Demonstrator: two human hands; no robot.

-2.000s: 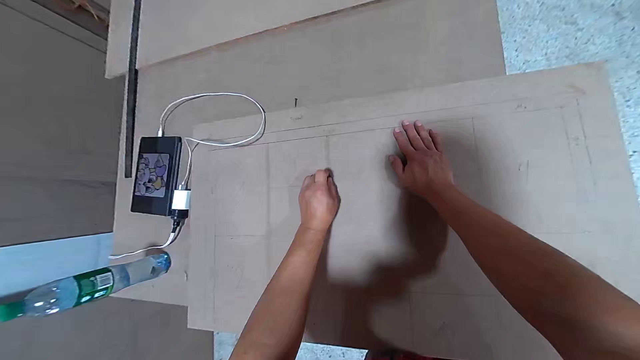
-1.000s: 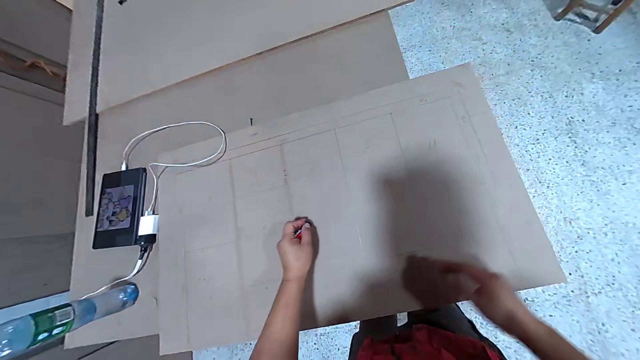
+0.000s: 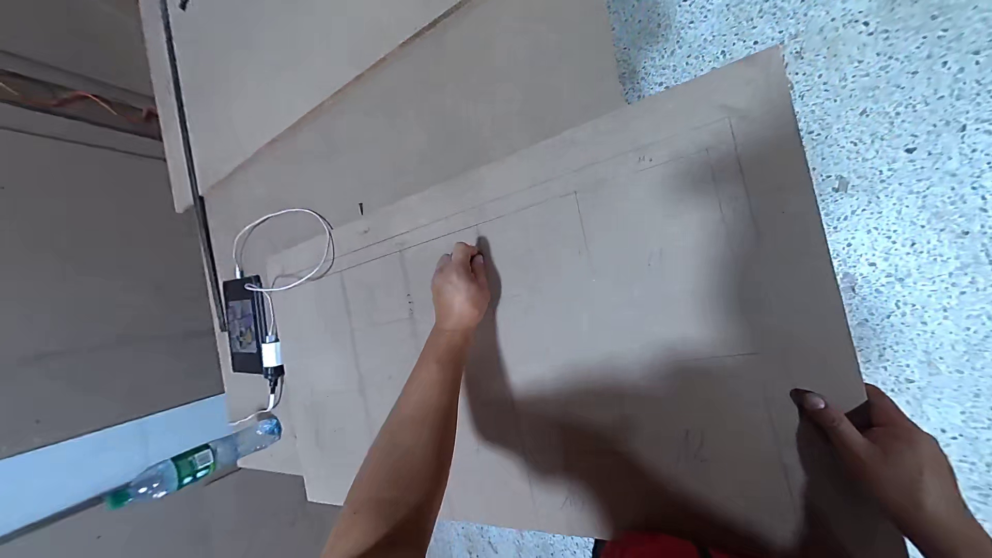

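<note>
A large flat board, perhaps fibreboard, [image 3: 635, 310] bears thin ruled lines and a few handwritten marks. My left hand [image 3: 461, 287] is closed in a fist low over the board, just below the long ruled lines near its far edge. Whether its fingers hold something small is hidden in this view. At the lower right, my right hand [image 3: 876, 442] grips the board's right edge, with the thumb on top and the fingers at or under the edge.
A black device [image 3: 244, 324] with a picture on it and a looped white cable [image 3: 329, 240] lies left of my left hand. A clear plastic bottle [image 3: 159, 477] lies at lower left. More boards [image 3: 465, 101] lie beyond. Speckled floor [image 3: 914, 194] shows at right.
My right hand lay flat near the board's far edge, came off it, and now grips the right edge. My left fist has moved up the board towards the ruled lines.
</note>
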